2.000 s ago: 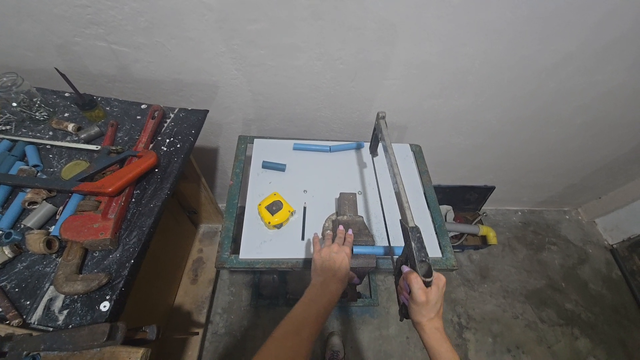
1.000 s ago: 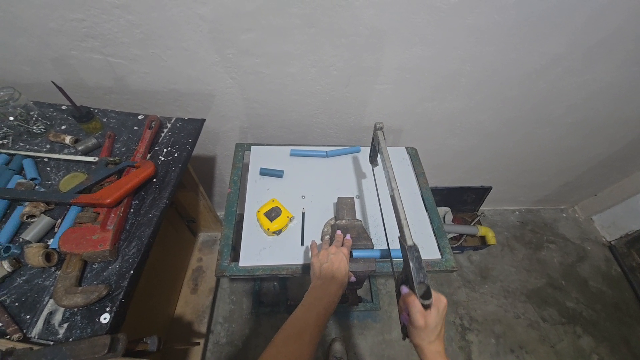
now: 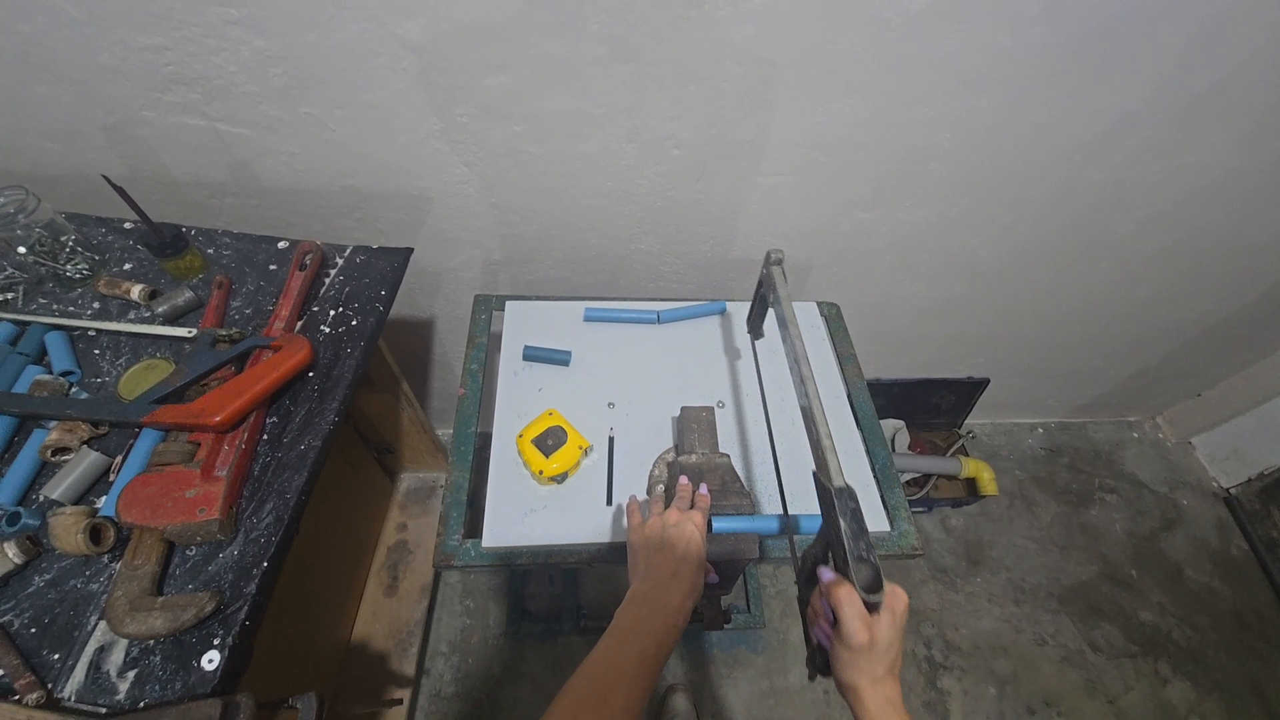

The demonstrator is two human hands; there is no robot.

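My right hand [image 3: 862,630] grips the handle of a hacksaw [image 3: 808,385], whose blade crosses a blue plastic pipe [image 3: 752,524] near its right end. The pipe sticks out to the right of a rusty bench vise [image 3: 703,470]. My left hand [image 3: 668,545] lies on the vise's left side, fingers spread; whether it also touches the pipe is hidden. A yellow tape measure [image 3: 550,446] and a dark pencil [image 3: 610,468] lie left of the vise on the white board [image 3: 640,385]. Cut blue pipe pieces [image 3: 620,316] touch end to end at the back; a shorter one [image 3: 547,355] lies apart.
At left, a black paint-spattered table [image 3: 345,300] holds red pipe wrenches [image 3: 215,470], an orange-handled hacksaw [image 3: 270,375], blue pipe pieces and metal fittings. Right of the green metal frame [image 3: 862,400], an open toolbox [image 3: 925,405] with a grey pipe and yellow elbow [image 3: 980,476] stands on the floor.
My right hand and the hacksaw have shifted slightly between frames, the blade staying across the pipe. My left hand has stayed at the vise.
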